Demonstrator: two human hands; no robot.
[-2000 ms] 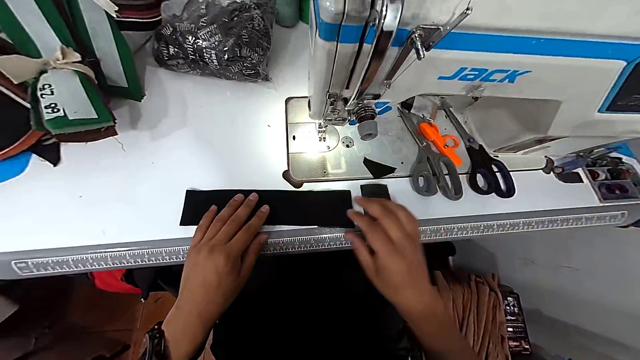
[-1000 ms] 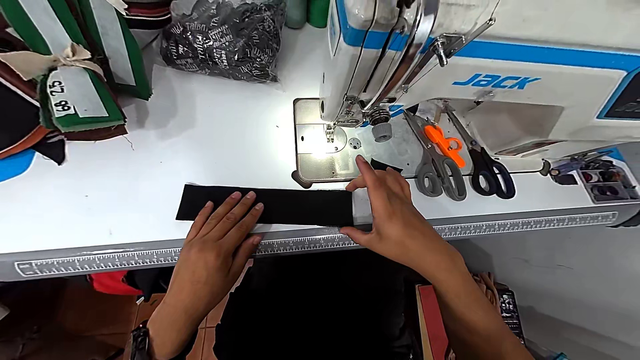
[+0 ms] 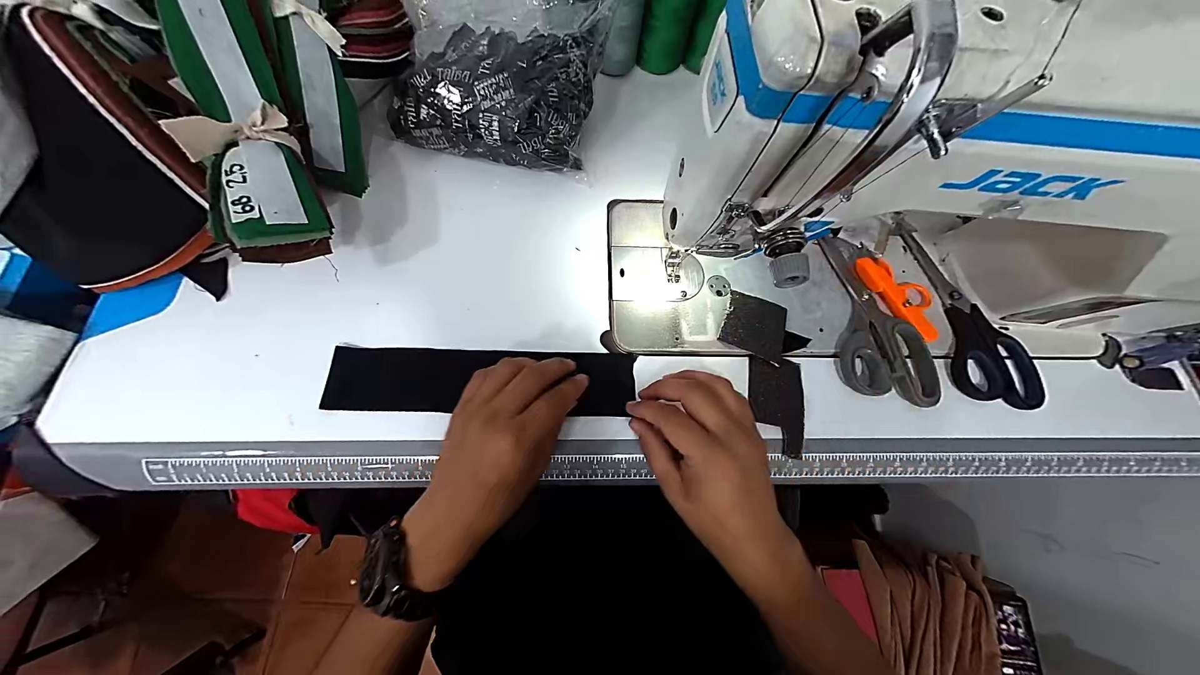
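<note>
A black fabric strip (image 3: pixel 403 379) lies flat along the front of the white table, with a white rectangular piece (image 3: pixel 694 367) at its right end. My left hand (image 3: pixel 511 412) rests on the strip, fingers bent and pressed down on it. My right hand (image 3: pixel 689 427) is at the strip's right end, its fingertips touching the lower corner and its palm over the white piece. Whether it pinches the fabric cannot be told. One dark fabric scrap (image 3: pixel 776 398) lies just right of that hand; another dark scrap (image 3: pixel 753 322) is on the sewing machine's metal plate (image 3: pixel 647 319).
The Jack sewing machine (image 3: pixel 1031 159) stands at the right. Grey-handled scissors (image 3: pixel 881 337), an orange thread snipper (image 3: pixel 897 298) and black-handled scissors (image 3: pixel 984 347) lie by it. Behind are a bag of printed labels (image 3: pixel 497 103) and tied green fabric bundles (image 3: pixel 272 178). A ruler tape (image 3: pixel 309 470) lines the front edge.
My right hand has moved from beside the machine plate to the strip's lower right corner. Dark scraps now lie on the plate and right of the white piece. My left hand stays on the strip.
</note>
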